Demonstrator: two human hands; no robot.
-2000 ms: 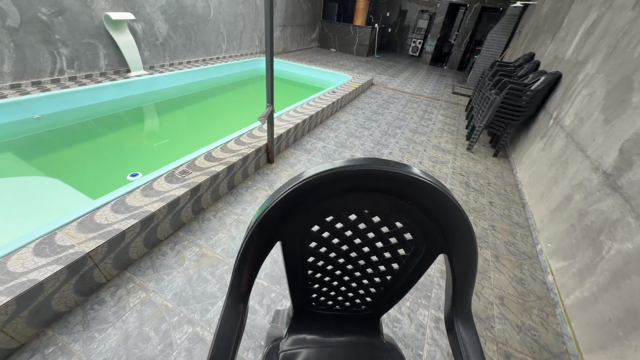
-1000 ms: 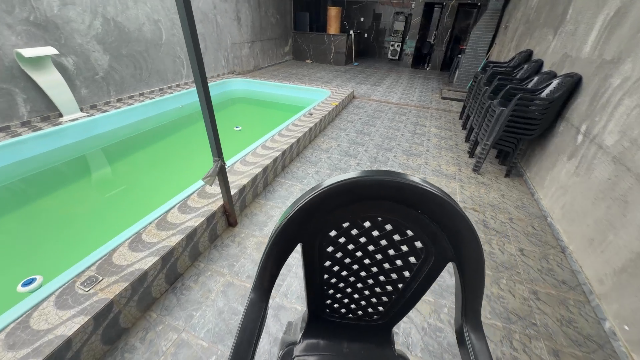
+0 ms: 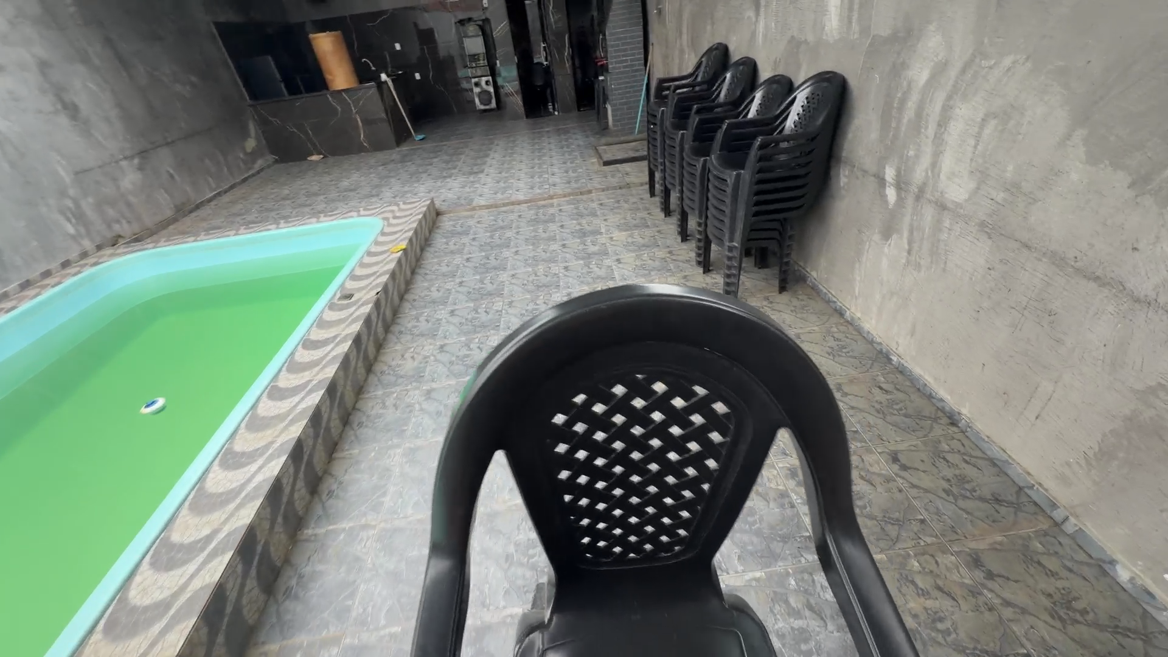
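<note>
A black plastic armchair (image 3: 639, 328) with a lattice back is large at the lower middle of the head view, its backrest uppermost and its seat cut off by the bottom edge. Neither my left hand nor my right hand shows, so what they touch cannot be seen. Ahead and to the right, several stacks of like black plastic chairs (image 3: 776, 173) lean near the grey wall.
A pool of green water (image 3: 182, 401) with a raised patterned tile border (image 3: 274, 456) runs along the left. The rough grey wall (image 3: 985, 182) bounds the right. Farther off are a dark stone counter (image 3: 324, 123), a broom-like tool (image 3: 401, 108) and a loudspeaker (image 3: 484, 93).
The view has moved forward along the pool, and the black chair has come along in front of me. The stacked chairs are nearer, and the metal post seen earlier is out of view.
</note>
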